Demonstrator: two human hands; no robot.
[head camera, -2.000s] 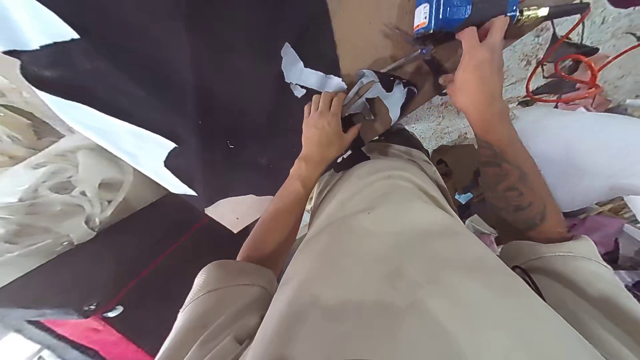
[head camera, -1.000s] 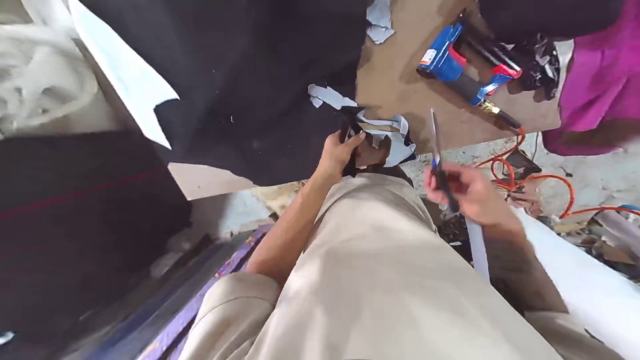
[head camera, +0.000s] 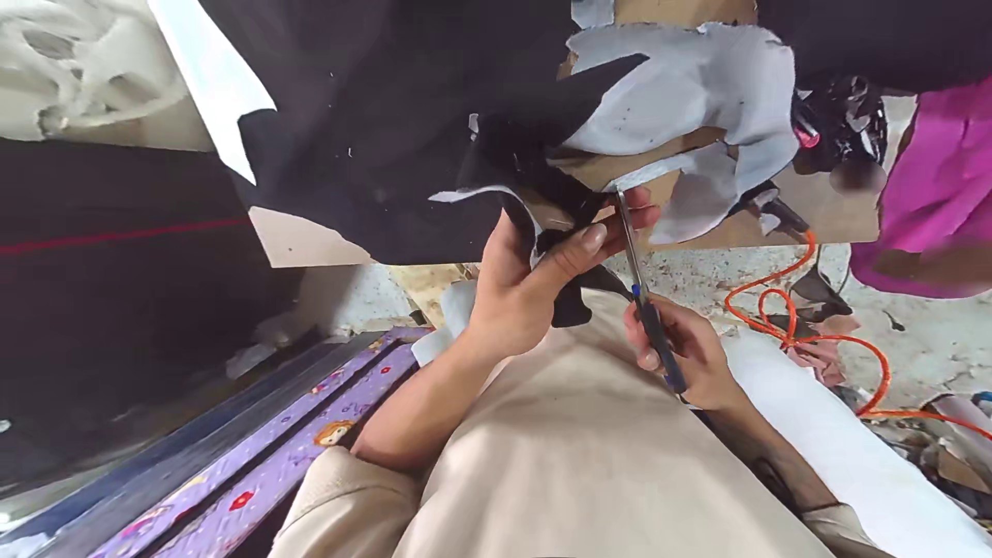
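Observation:
My left hand (head camera: 535, 287) pinches the edge of a piece of black fabric with a pale grey backing (head camera: 570, 306) just past the near edge of the work surface. In my right hand (head camera: 682, 349) are scissors with dark handles (head camera: 639, 291). Their blades point away from me and reach the pale strip beside my left fingertips; how far they are parted cannot be told. The fabric's grey side (head camera: 690, 93) is turned up beyond my hands, over brown board. A large black sheet (head camera: 403, 132) lies to the left.
An orange air hose (head camera: 883, 372) loops down at the right from the board's edge (head camera: 845, 225). Magenta fabric (head camera: 938, 194) and a black plastic bag (head camera: 845, 124) are at the right. Purple patterned panels (head camera: 333, 434) stand at the lower left. Scraps litter the floor at the lower right.
Two seconds ago my right hand was by the blue air tool; the scissors are now against the fabric. The grey-backed material has been turned up and spread over the board, where the tool showed before.

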